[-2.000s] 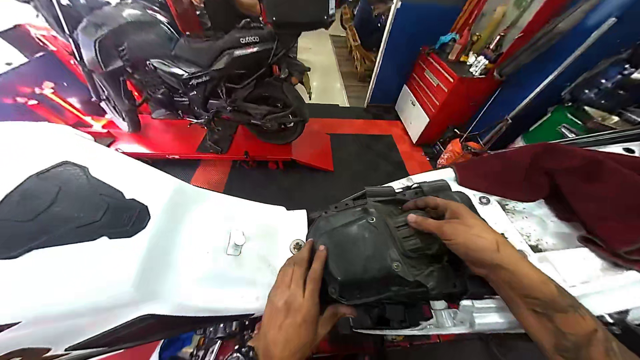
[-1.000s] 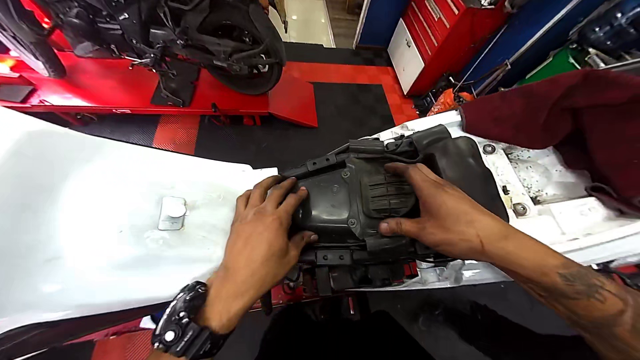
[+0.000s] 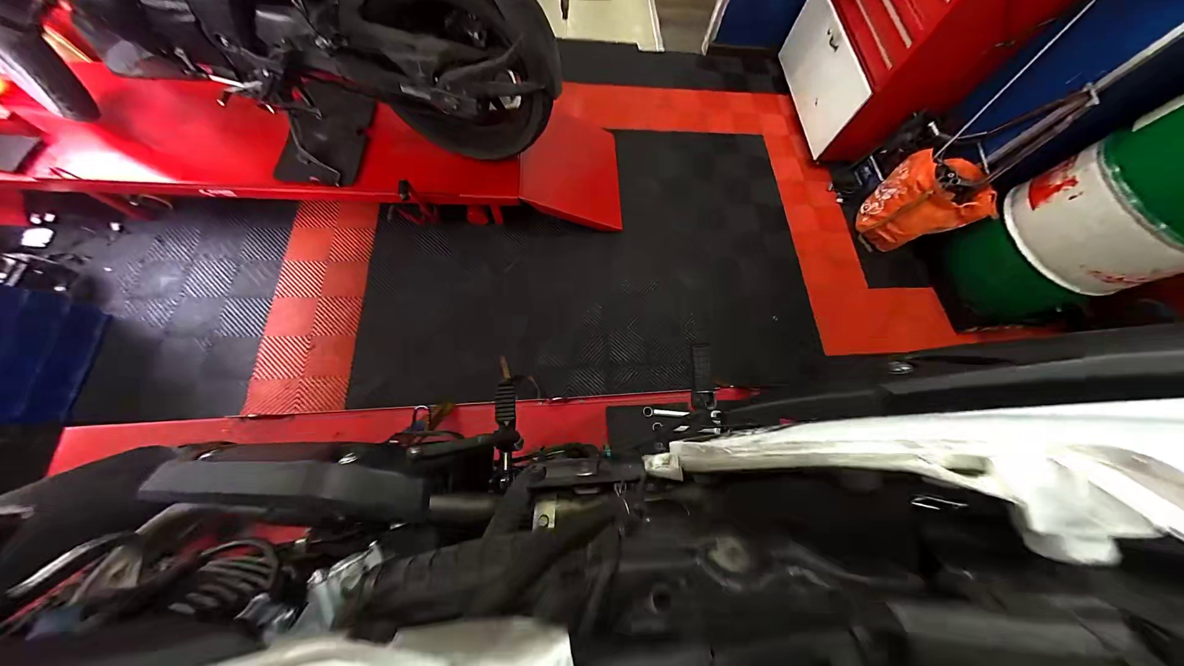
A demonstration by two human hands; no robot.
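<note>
Neither of my hands shows in this view. Along the bottom lies a motorcycle with its inner parts exposed, blurred in places. A white body panel (image 3: 860, 442) runs along its right side, and a part of another white surface (image 3: 481, 645) shows at the bottom edge. At the lower left are a coil spring (image 3: 227, 575) and a dark grey elongated cover (image 3: 287, 490). A black ribbed hose or duct (image 3: 453, 573) lies near the middle. Several small metal tools or sockets (image 3: 668, 413) rest on the stand just beyond the motorcycle.
A second motorcycle's rear wheel (image 3: 481, 139) stands on a red lift (image 3: 453, 180) at the upper left. A red tool cabinet (image 3: 925, 65), an orange bag (image 3: 925, 199) and a green and white drum (image 3: 1064, 227) are at the right. Black and red tiles (image 3: 573, 305) cover the floor.
Both hands were on the black plastic housing and have left the view. The view has shifted strongly toward the floor and the motorcycle's exposed parts.
</note>
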